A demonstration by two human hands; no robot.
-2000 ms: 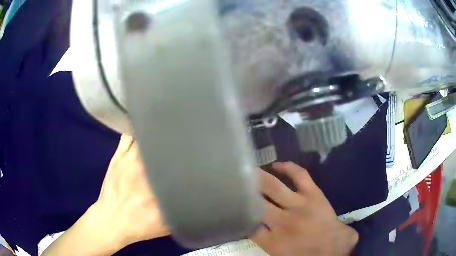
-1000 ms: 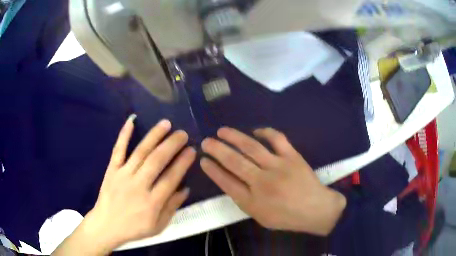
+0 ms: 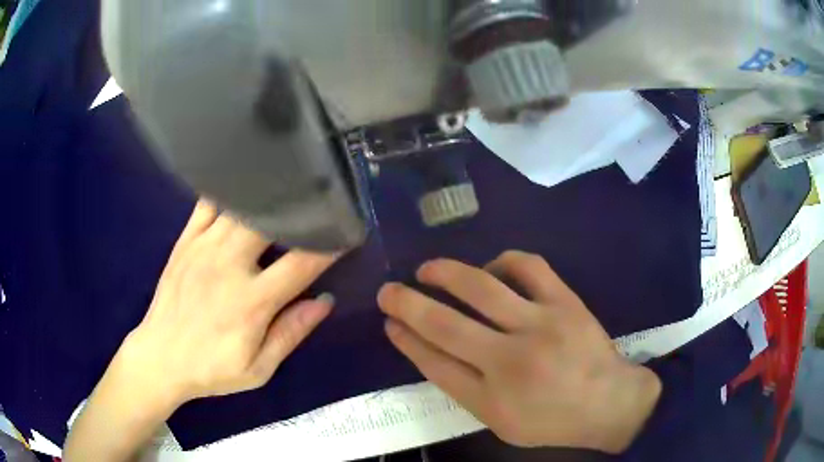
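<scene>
A large navy garment panel [image 3: 578, 235] covers the table under the machine head, with a faint line running down it from the needle area. The sewing machine [image 3: 244, 117] fills the top of the view and hides the needle. My left hand [image 3: 217, 316] lies flat on the cloth, its fingertips partly hidden behind the machine head, thumb apart. My right hand [image 3: 524, 352] lies on the cloth right of the line, fingers slightly bent and pressing down. Neither hand grips anything that I can see.
The white table edge with ruler marks [image 3: 361, 429] curves along the front. White pieces [image 3: 551, 135] lie behind the machine's knob. Striped fabric [image 3: 707, 189], a black phone [image 3: 770, 203] on a yellow card and a red basket [image 3: 788, 352] are at the right.
Since one second ago, my left hand has moved up, partly behind the machine head. The machine head appears larger and lower in view. A cloth edge now covers more of the front table edge.
</scene>
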